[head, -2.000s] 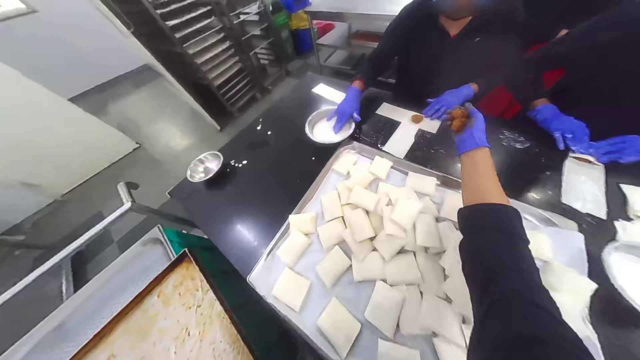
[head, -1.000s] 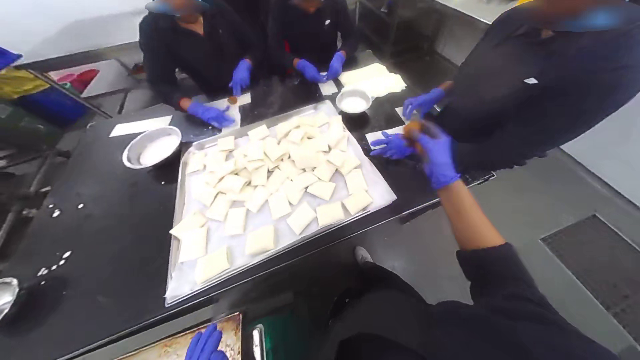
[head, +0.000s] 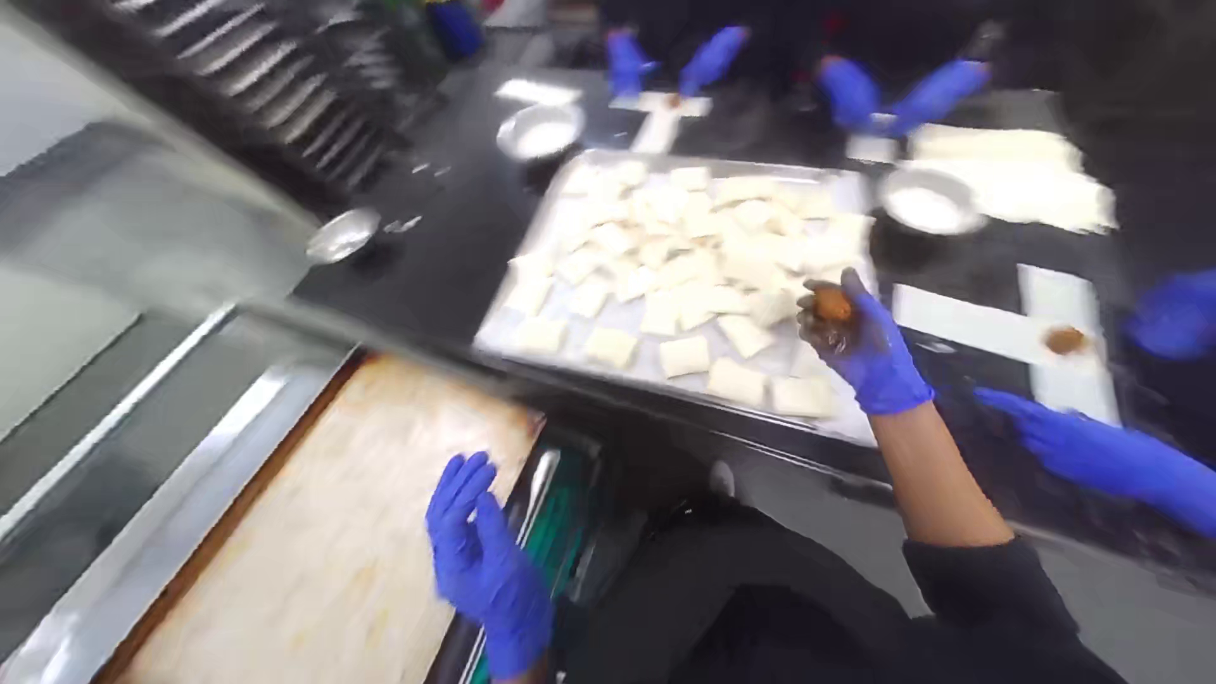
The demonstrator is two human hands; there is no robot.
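Note:
My right hand [head: 869, 356], in a blue glove with brown smears on its fingers, holds a ball of brown filling [head: 833, 305] above the right edge of a sheet tray [head: 494, 323]. On that lined tray lie many square, pale dough parcels [head: 686, 355]. My left hand [head: 486, 556], gloved in blue, is raised at the lower middle with its fingers apart and nothing in it, over the edge of a brown-rimmed baking pan [head: 351, 532]. Right of my right hand, crossed white dough strips [head: 969, 323] carry another lump of brown filling [head: 1066, 340].
Co-workers' gloved hands are at the far side [head: 708, 62] and right [head: 1111, 456] of the black table [head: 427, 275]. Metal bowls of white contents stand behind [head: 541, 131] and right of the tray [head: 931, 201], near a dough sheet [head: 1016, 176]. Another bowl [head: 343, 236] sits at the left edge.
The view has swung back to the left since one second ago. My left hand shows much more fully than at the lower edge then. My right hand has moved from near a co-worker's hands to over the tray.

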